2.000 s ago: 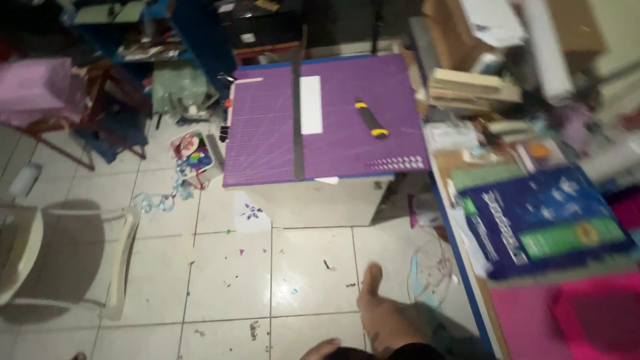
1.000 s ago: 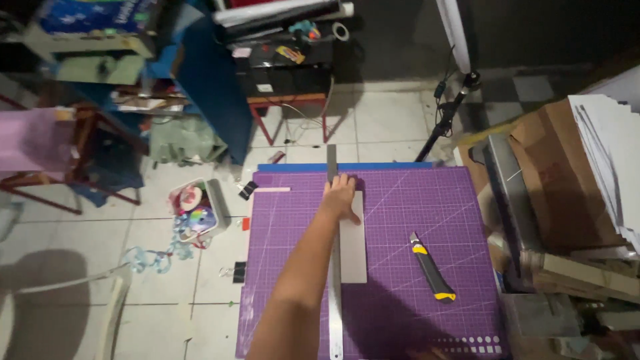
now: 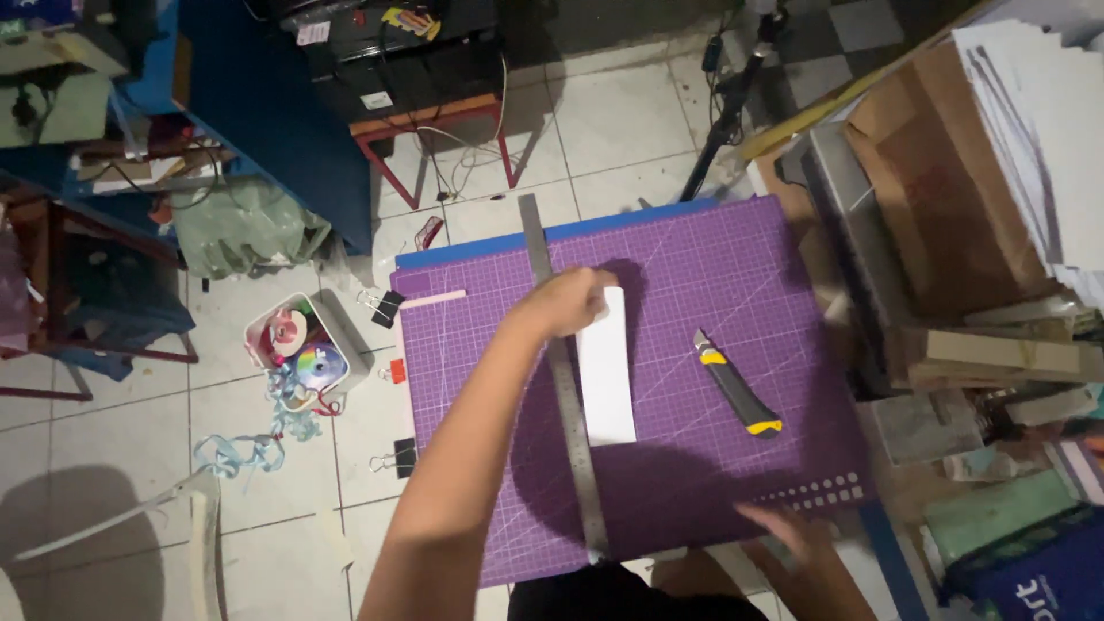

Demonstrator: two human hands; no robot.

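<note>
A purple cutting mat (image 3: 690, 276) with a printed grid lies on a blue-edged board. Across it runs a long metal ruler (image 3: 576, 448). My left hand (image 3: 569, 302) reaches over the ruler, its fingers at the top end of a white paper strip (image 3: 606, 379), which they seem to pinch. Right of the strip lies a black and yellow utility knife (image 3: 737, 384), its blade end pointing up. My right hand (image 3: 789, 535) is blurred above the mat's lower right edge, fingers spread, holding nothing.
Binder clips (image 3: 388, 308) grip the mat's left side near a pale narrow strip (image 3: 434, 298). A white basket (image 3: 349, 336) of ribbons stands on the tiled floor. Stacked papers (image 3: 1035, 147) and boxes rise at the right. A black stand (image 3: 729, 112) is beyond the mat.
My left hand has moved from the ruler to the white strip's top end. My right hand has come into view at the lower right. The ruler and strip lie more slanted in view.
</note>
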